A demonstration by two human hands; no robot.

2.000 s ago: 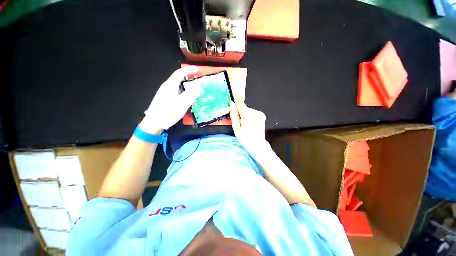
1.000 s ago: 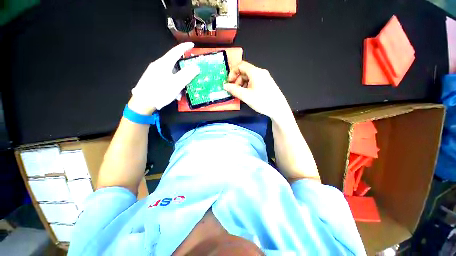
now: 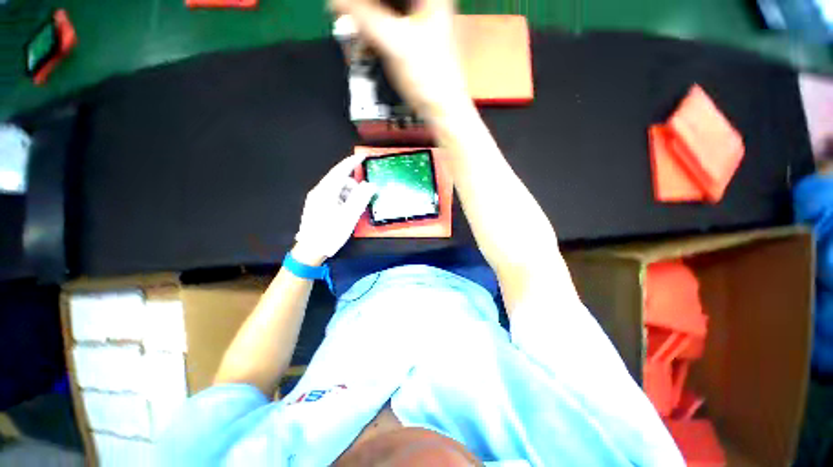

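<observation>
The board unit (image 3: 403, 187), a green circuit board in a thin black frame, lies on a red foam pad (image 3: 440, 224) in front of me. My left hand (image 3: 336, 212), in a white glove with a blue wrist strap, holds the unit's left edge, thumb over the board. My bare right hand (image 3: 408, 46) is stretched forward over the screw feeder (image 3: 367, 98), blurred and at the picture's top edge. Something dark shows beside its fingers; whether it is gripped cannot be told. The hand and forearm hide part of the feeder.
A larger red foam pad (image 3: 496, 59) lies right of the feeder. Two red pads (image 3: 701, 146) lean together at right. A carton of foam pads (image 3: 751, 319) stands at right, a carton of white boxes (image 3: 110, 351) at left. A unit on red foam (image 3: 43, 47) sits on the green belt.
My right hand has left the unit's right edge and reached forward over the feeder. My left hand stays on the unit, which now lies straighter on its pad. The view has shifted, showing more belt.
</observation>
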